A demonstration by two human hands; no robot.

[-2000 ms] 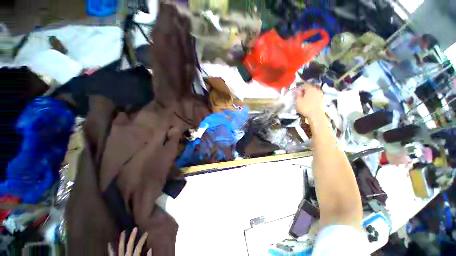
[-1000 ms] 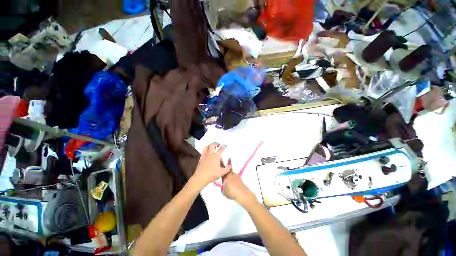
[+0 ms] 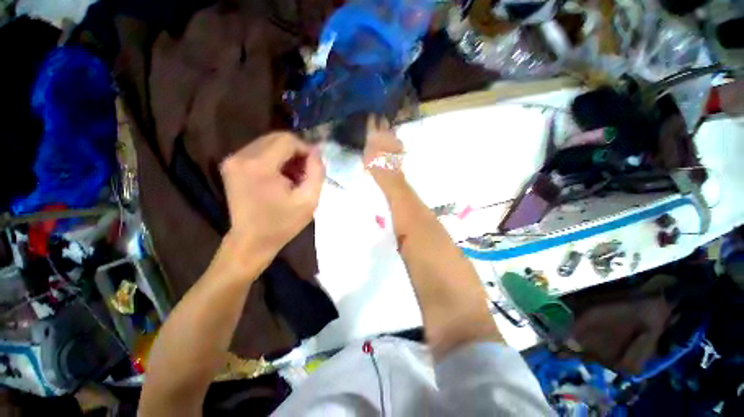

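Observation:
My left hand [image 3: 273, 191] is curled with the fingers bent in, above the edge of the brown cloth [image 3: 196, 89]. A dark reddish spot shows inside the curl; I cannot tell whether it is held cloth or a shaded gap. My right hand [image 3: 382, 140] is blurred and reaches to the near edge of the dark pieces [image 3: 351, 94] by the blue plastic bag [image 3: 367, 37]; its fingertips are unclear. Small pink bits [image 3: 380, 221] lie on the white table [image 3: 355, 269]. Brown cloth with black parts drapes over the table's left.
The white sewing machine [image 3: 587, 244] with a blue stripe is at right, with a green cup [image 3: 534, 301] on its near side. Black cloth [image 3: 612, 122] lies behind it. A parts tray [image 3: 130, 301] is at lower left. Clear plastic and scraps lie at the back.
My hands have moved apart: the right reaches forward to the dark pieces, the left is lifted and curled. The long pink strip no longer shows; small pink bits do. The view has shifted.

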